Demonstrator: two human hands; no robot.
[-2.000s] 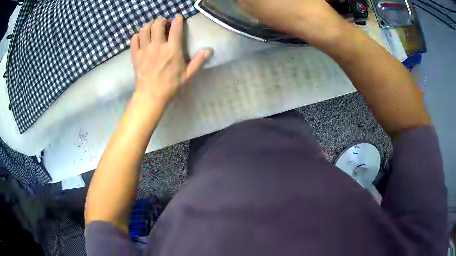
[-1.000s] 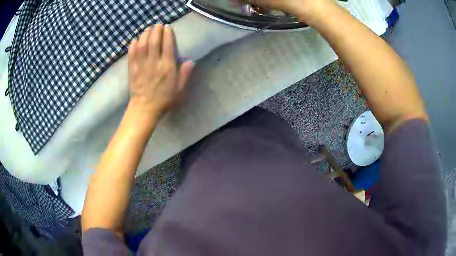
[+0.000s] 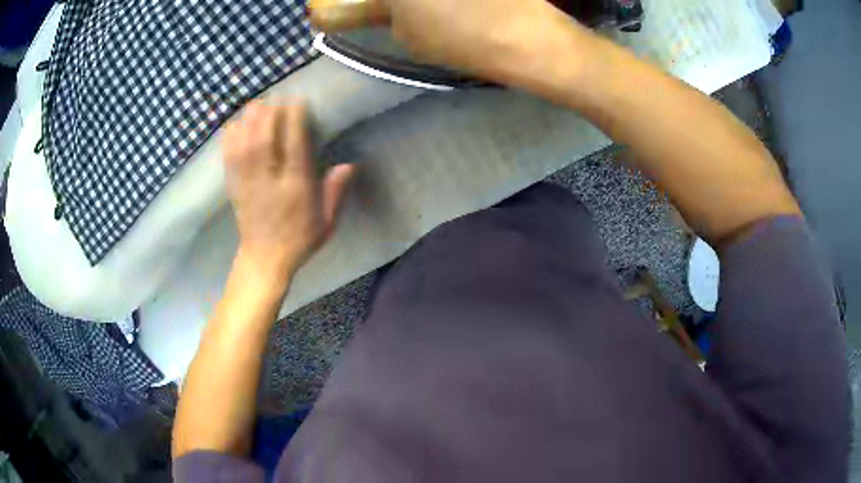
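Observation:
A black-and-white checked garment (image 3: 160,90) lies flat over the off-white pressing pad (image 3: 57,269) at the upper left, with small dark loops along its left edge. My right hand (image 3: 439,28) is closed on the orange-brown handle of the steam iron (image 3: 401,68), at the top. The iron's pale-rimmed tip lies at the garment's lower edge. My left hand (image 3: 278,174) is slightly blurred, with fingers extended and thumb apart, over the pad just below the garment edge. It holds nothing.
The stained cover cloth (image 3: 453,174) hangs along the table's near edge. Checked cloth (image 3: 71,344) hangs low at the left. Pale sheets (image 3: 703,42) lie at the upper right. A white disc-like object (image 3: 702,274) and a brownish bar (image 3: 675,321) are below, over the speckled floor (image 3: 628,212).
The iron and my right hand have moved left along the garment edge. My left hand has shifted slightly down and off the garment edge. The view has also shifted.

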